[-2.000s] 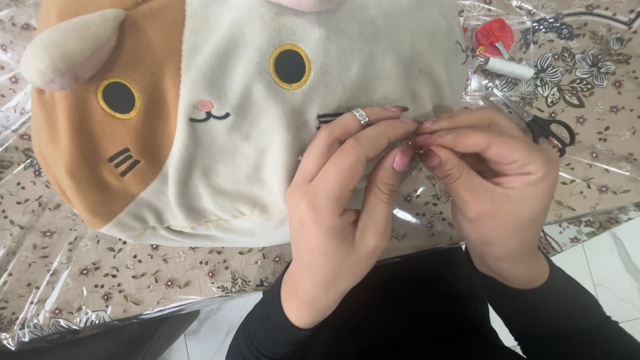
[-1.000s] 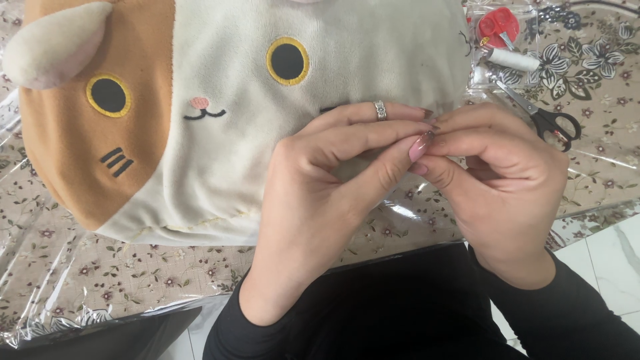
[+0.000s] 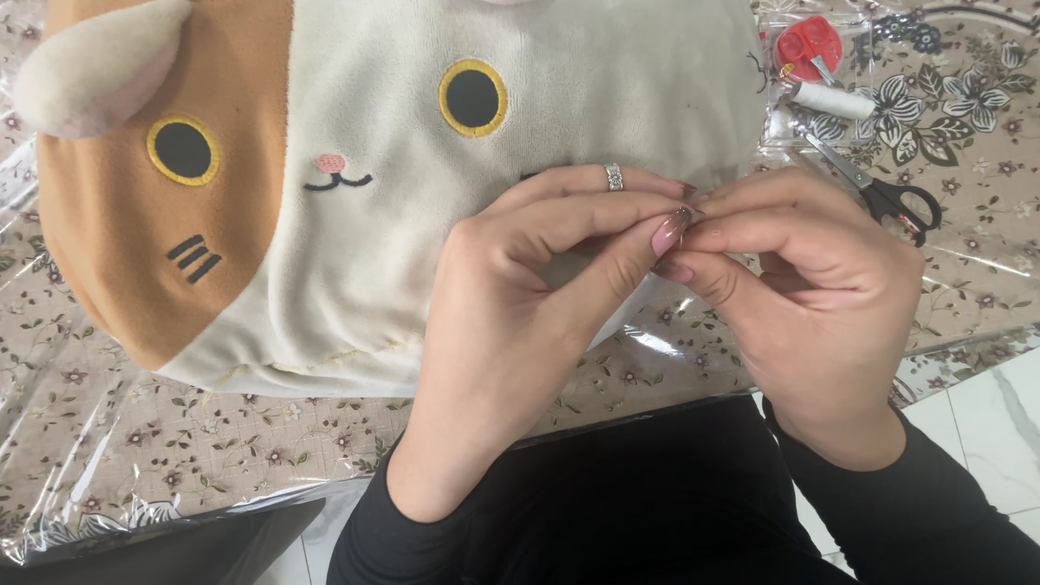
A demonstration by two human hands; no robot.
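Note:
A plush cat cushion, cream with an orange patch, lies face up on the table. Over its lower right part, my left hand, with a ring on one finger, pinches thumb against fingertips. My right hand meets it there, its thumb and fingers also pinched together. A tiny thin glint shows between the fingertips, too small to identify. Along the cushion's lower edge runs a puckered seam with yellowish stitches. Black-handled scissors lie just beyond my right hand, blades partly apart.
At the upper right, a clear plastic box stands with a red round case and a spool of white thread. The floral tablecloth is covered by clear plastic. The table's front edge runs just above my lap.
Both hands stay fingertip to fingertip over the cushion's lower right part. The glint between the fingertips looks slightly different; nothing else has plainly moved.

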